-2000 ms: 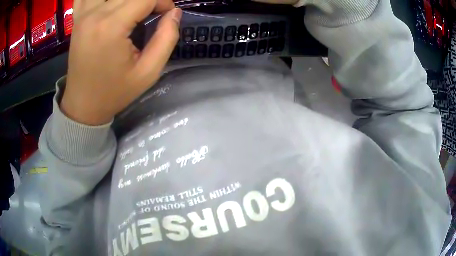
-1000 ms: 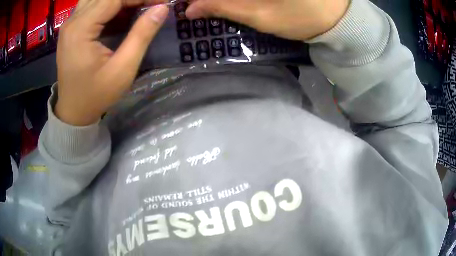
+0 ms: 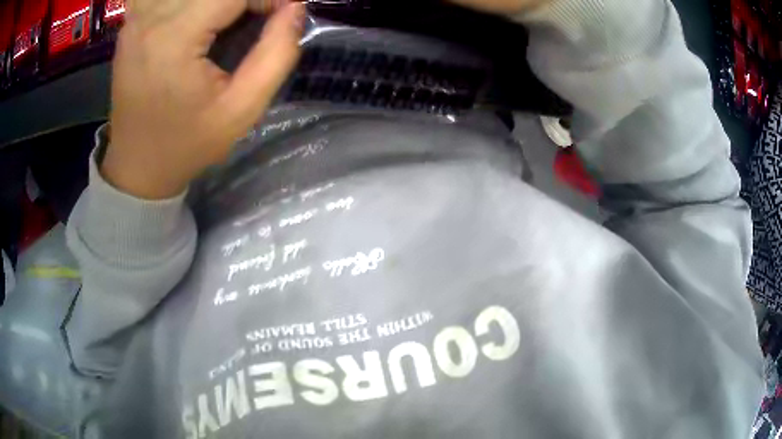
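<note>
A clear glossy adhesive sheet (image 3: 386, 81) with rows of small black shapes lies close to my grey printed sweatshirt at the top of the view, blurred. My left hand (image 3: 184, 94) grips the sheet's left end between thumb and fingers; its fingertips reach the top edge. My right hand (image 3: 506, 5) is almost wholly cut off by the top edge; only a strip by the cuff shows, and its fingers are hidden.
Red phone back covers (image 3: 64, 34) in a black tray stand at the upper left. More red covers (image 3: 750, 56) show at the upper right. A bench edge (image 3: 60, 111) runs at the left. Below lie a red item (image 3: 576, 171) and grey floor with a yellow line (image 3: 53, 272).
My right hand has moved up off the sheet, mostly out of the picture. My left hand has shifted slightly right. The sheet looks flatter and more blurred.
</note>
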